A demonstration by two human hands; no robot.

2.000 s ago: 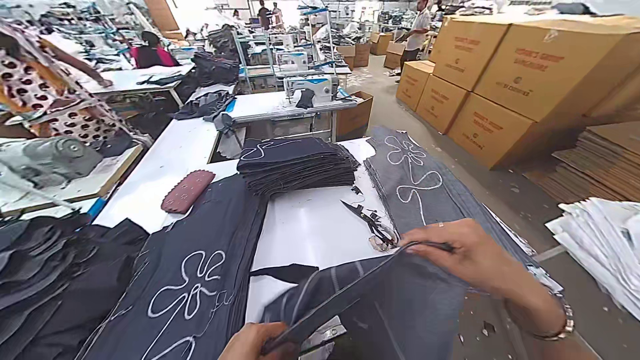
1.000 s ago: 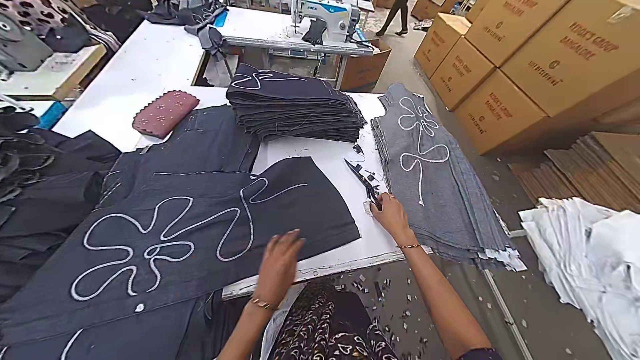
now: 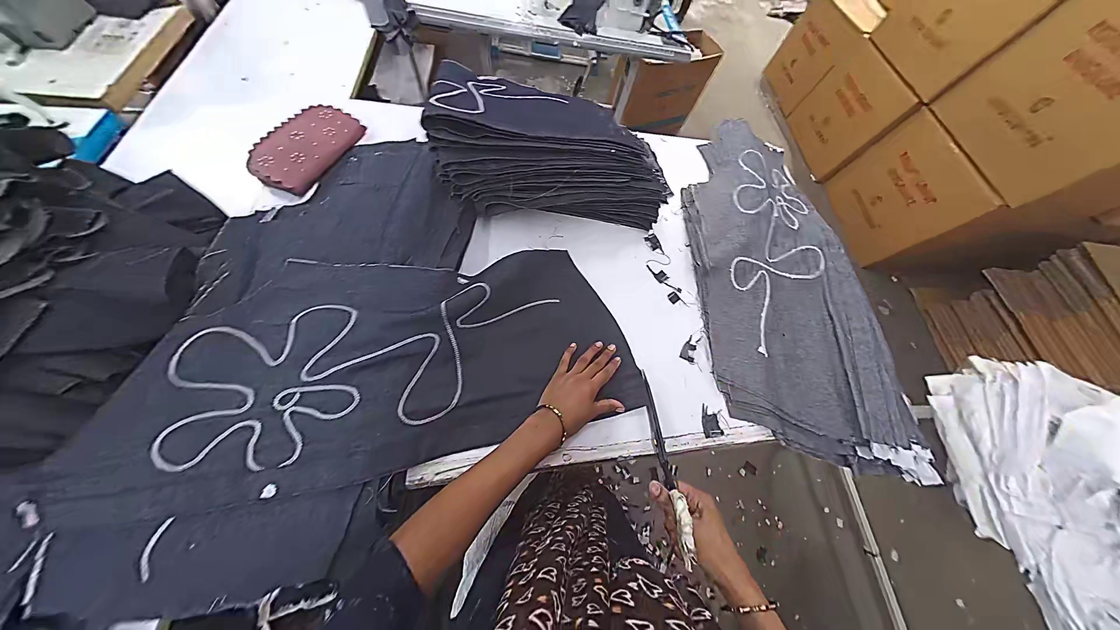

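My left hand (image 3: pixel 584 381) lies flat, fingers spread, on a dark denim panel (image 3: pixel 516 359) with a white looping flower line on it. In my right hand (image 3: pixel 696 525) is a pair of fabric scissors (image 3: pixel 658 437) with wrapped handles, its blades pointing away from me beside the panel's right edge. Behind the panel sits a stack of folded dark denim pieces (image 3: pixel 542 157), the top one with a white line. Grey denim panels (image 3: pixel 779 315) with a similar flower lie piled to the right.
A maroon scalloped pouch (image 3: pixel 306 147) rests on the white table (image 3: pixel 503 249), near dark cloth heaps (image 3: pixel 96 297) at left. Small cloth scraps (image 3: pixel 689 350) lie between the piles. Cardboard boxes (image 3: pixel 914 188) and white cloth (image 3: pixel 1032 490) are at right.
The scissors, lying on the table two seconds ago, are now in my right hand near the table edge. The panel held up in both hands then now lies flat, my left hand pressed on it.
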